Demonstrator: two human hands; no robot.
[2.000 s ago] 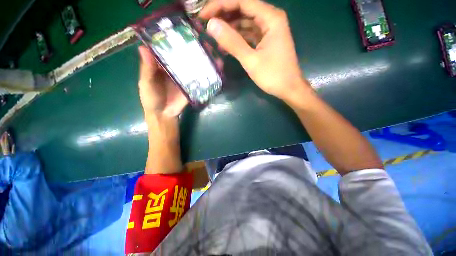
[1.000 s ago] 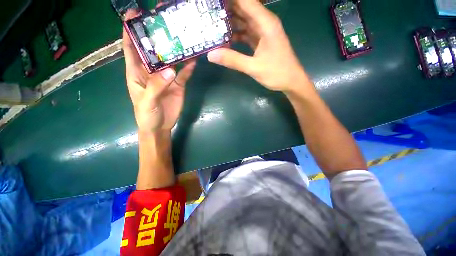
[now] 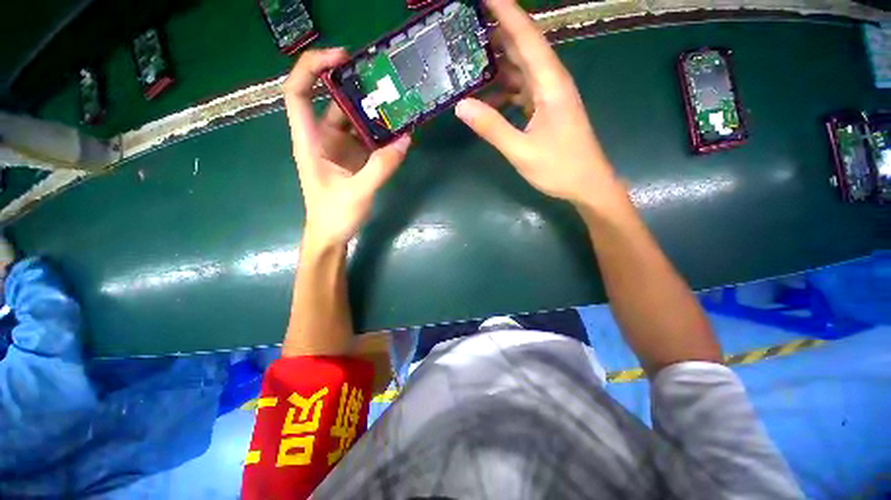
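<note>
An open-backed phone unit (image 3: pixel 420 73) is held above the bench near the top middle, tilted, its lower end to the left. It has a dark red frame, a green board and a grey shielding cover (image 3: pixel 426 62). My left hand (image 3: pixel 337 161) grips its left end, with the thumb on the lower edge and fingers at the upper corner. My right hand (image 3: pixel 542 122) is at its right end, with fingers at and behind the upper right corner and the thumb by the lower edge. Some right fingertips are hidden.
One waiting phone (image 3: pixel 712 101) lies on the green bench (image 3: pixel 508 249) at right, with more phones (image 3: pixel 855 158) at the far right. Beyond the pale rail (image 3: pixel 195 110), phones (image 3: pixel 287 23) lie on the conveyor belt. A person's blue sleeve (image 3: pixel 44 327) shows at left.
The held phone has turned from steep and blurred to lying more sideways, its lower end now left. My left hand has shifted its grip to that end. Phones on the belt have changed position.
</note>
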